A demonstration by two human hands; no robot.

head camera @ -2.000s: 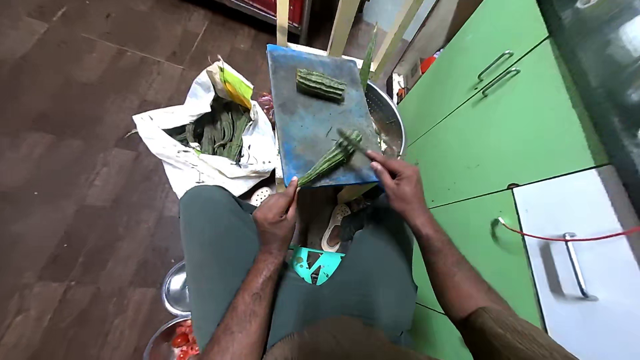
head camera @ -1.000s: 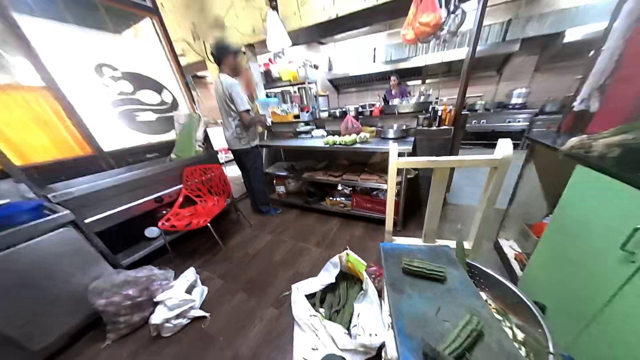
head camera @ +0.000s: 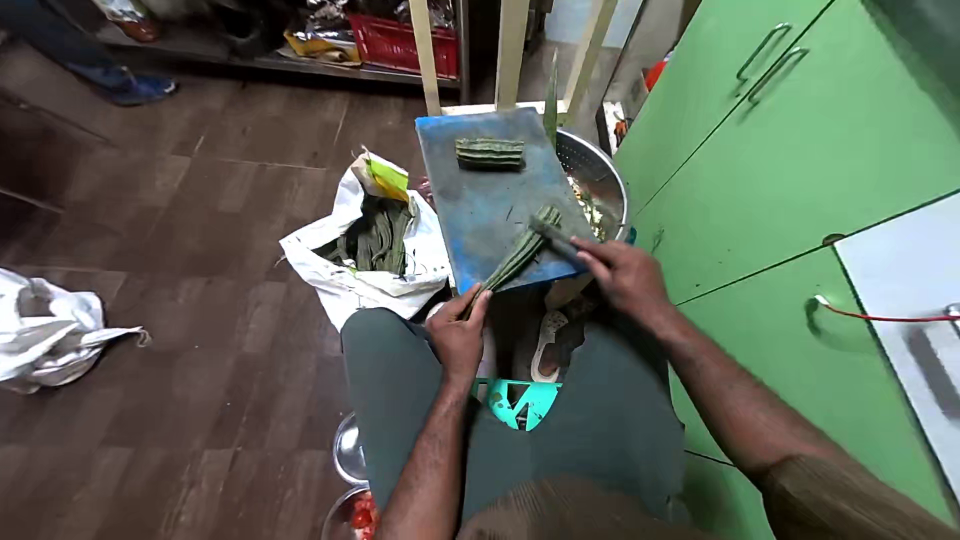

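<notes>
My left hand (head camera: 459, 330) grips the near end of a long ridged green vegetable, apparently a ridge gourd (head camera: 517, 257), which slants across the near part of a worn blue cutting board (head camera: 480, 202). In my right hand (head camera: 626, 277) is a knife (head camera: 556, 240), its dark blade lying across the gourd toward its far end. Farther up the board rests a short bundle of ridged green pieces (head camera: 490, 154). A perforated metal colander (head camera: 619, 180) with pale cut pieces stands partly under the board's right side.
Left of the board, a white sack (head camera: 375, 296) holds many long green vegetables. A wooden chair frame (head camera: 512, 52) rises behind. Green cabinets (head camera: 787, 157) line the right. Metal bowls (head camera: 349, 450) sit by my left leg; a person's foot (head camera: 139, 88) is at upper left.
The view has swung down from the room to the board. Both hands, out of sight one second ago, show again on gourd and knife, much as two seconds ago.
</notes>
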